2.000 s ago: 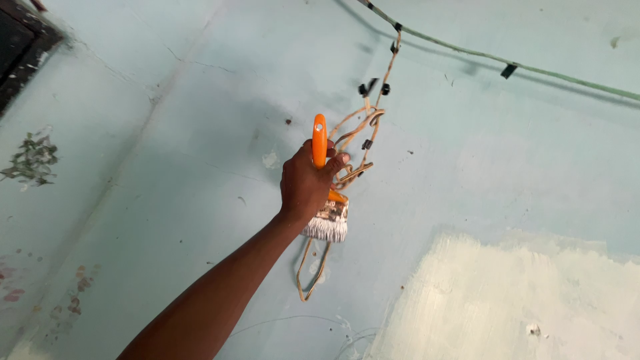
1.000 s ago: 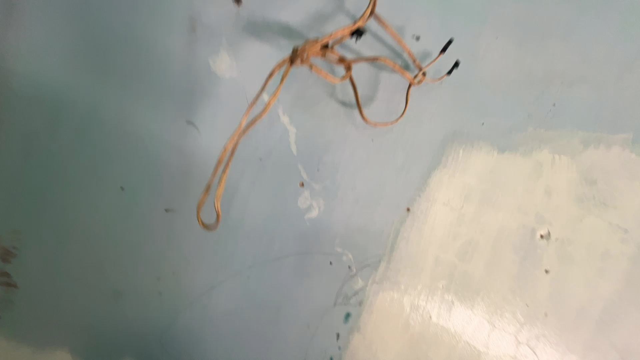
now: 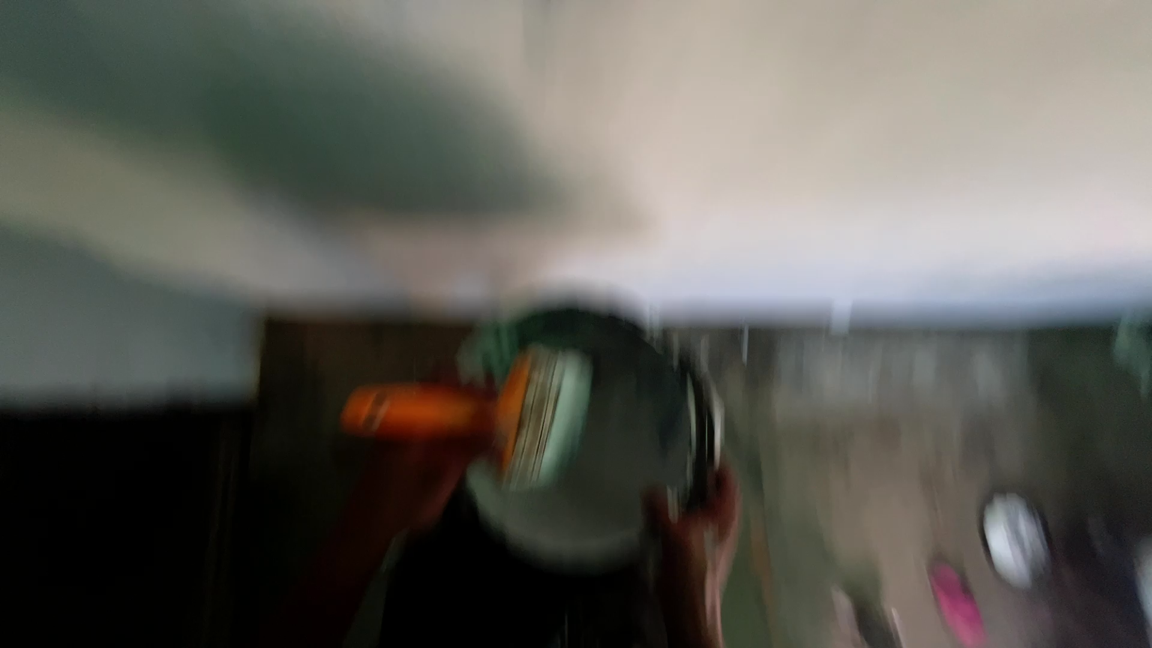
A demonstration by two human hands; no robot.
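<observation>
The frame is strongly blurred. My left hand (image 3: 423, 477) grips an orange-handled paintbrush (image 3: 427, 409); its pale, paint-coated bristles (image 3: 562, 423) point right, over the mouth of a round bucket (image 3: 612, 531). Light-coloured paint seems to lie inside the bucket. At the bucket's right side, my right hand (image 3: 697, 531) holds the rim, thumb toward the inside and fingers on the outer side. The bucket's lower part is hidden in the dark.
A wall (image 3: 855, 153) with cream and green-grey areas fills the upper half. Below it is the floor (image 3: 837, 468), with a round whitish object (image 3: 1015, 540) and a pink object (image 3: 957, 603) at the lower right. The lower left is very dark.
The view has swung down from the wall to the floor and bucket. The brush, upright against the wall two seconds ago, is now sideways over the bucket, and both hands show.
</observation>
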